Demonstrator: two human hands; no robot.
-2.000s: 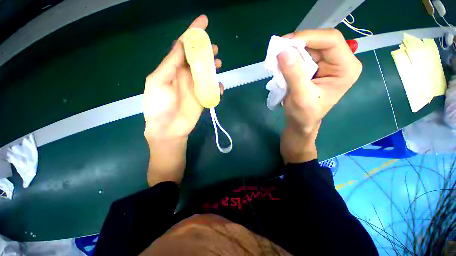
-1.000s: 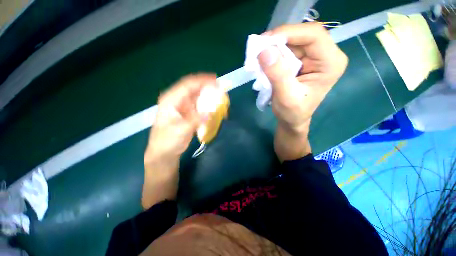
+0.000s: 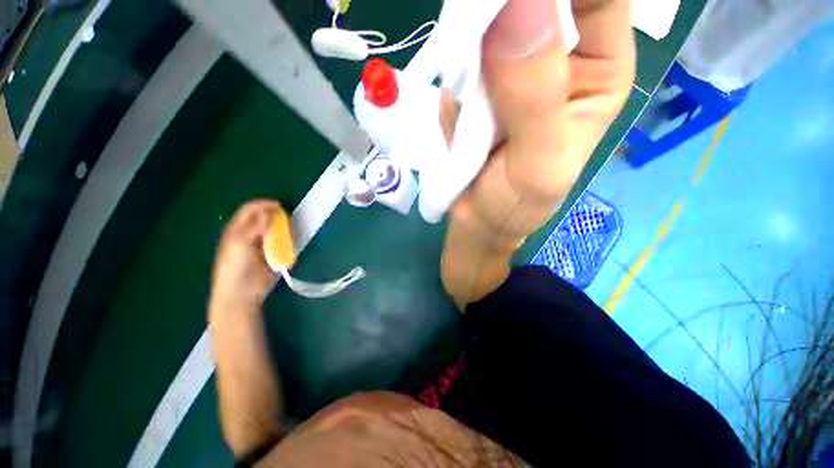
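My left hand (image 3: 242,260) holds a yellow device (image 3: 279,239) at the left, near the metal rail. A pale strap (image 3: 325,288) hangs from the device's lower end to the right. My right hand (image 3: 539,110) is large and close to the camera at upper right. Its thumb and fingers pinch a crumpled white cloth (image 3: 459,137), which hangs down and partly covers the red-capped bottle (image 3: 380,84). The dispenser bottle (image 3: 395,184) with a round metal top stands just below that bottle, left of the cloth's lower tip.
A white device (image 3: 340,43) with a cord lies on the green surface beyond the rail. A metal support (image 3: 283,69) slants down to the rail (image 3: 174,402). A blue stool (image 3: 668,114) and a blue basket (image 3: 582,239) are on the blue floor at right.
The view has turned to the right. My right hand and the cloth have come closer to the camera. My left hand still holds the yellow device, now lower left, and the bottles have come into view.
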